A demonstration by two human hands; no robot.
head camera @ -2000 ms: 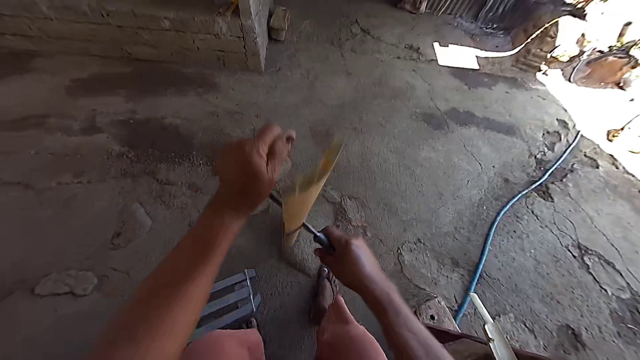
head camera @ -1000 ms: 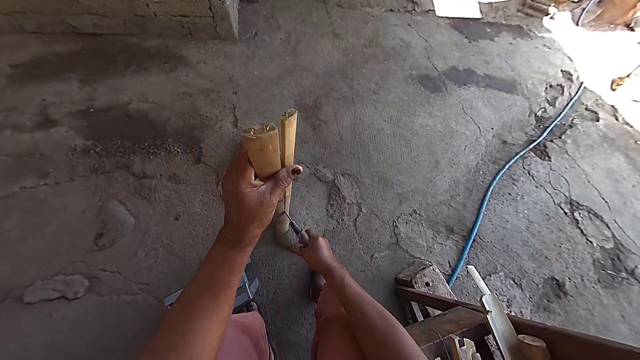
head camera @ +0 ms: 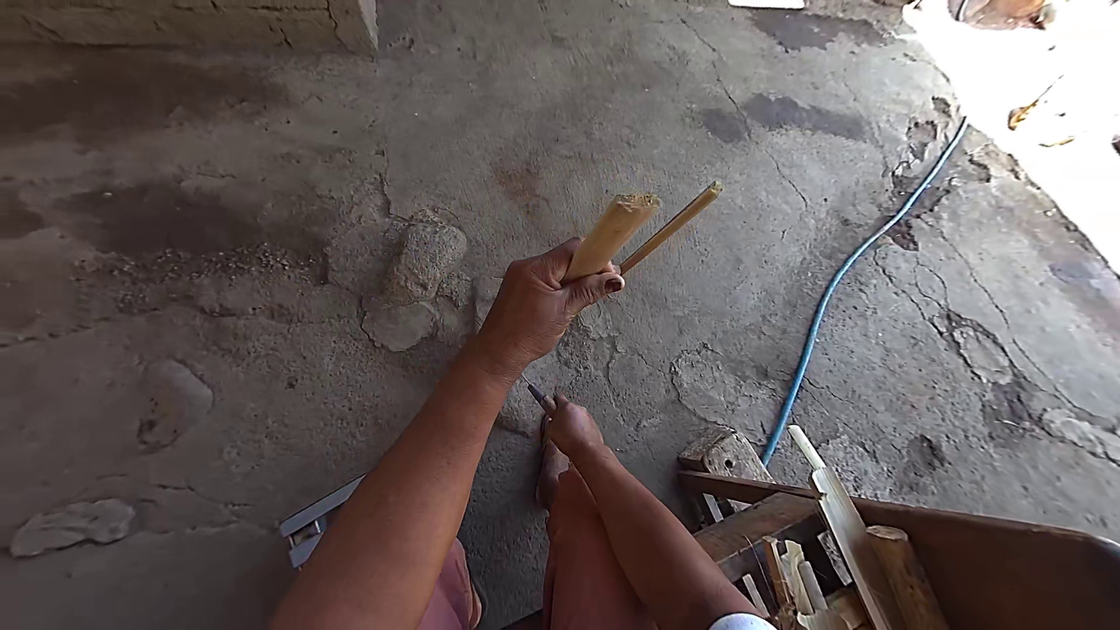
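My left hand (head camera: 547, 302) is closed around a wide split piece of pale wood or bamboo (head camera: 612, 232), its rough cut end pointing up and away. A thin strip of the same material (head camera: 672, 226) angles out to the right from beside my left thumb, apart from the wide piece at its far end. Lower and nearer my body, my right hand (head camera: 573, 426) grips the dark handle of a knife-like tool (head camera: 536, 393). Its thin blade runs up toward my left wrist, which hides the rest of it. The lower ends of both pieces are hidden behind my left hand and forearm.
A blue hose (head camera: 822, 306) curves over the cracked concrete floor (head camera: 560, 105) at right. A wooden box (head camera: 989, 547) holding split strips and wood pieces stands at bottom right. A grey slatted item (head camera: 306, 529) lies beside my left forearm. A low wall (head camera: 175, 24) is at upper left.
The thin strip, close beside the wide piece one second ago, now spreads away to the right. My right hand, near the lower ends of the pieces then, is now below my left wrist.
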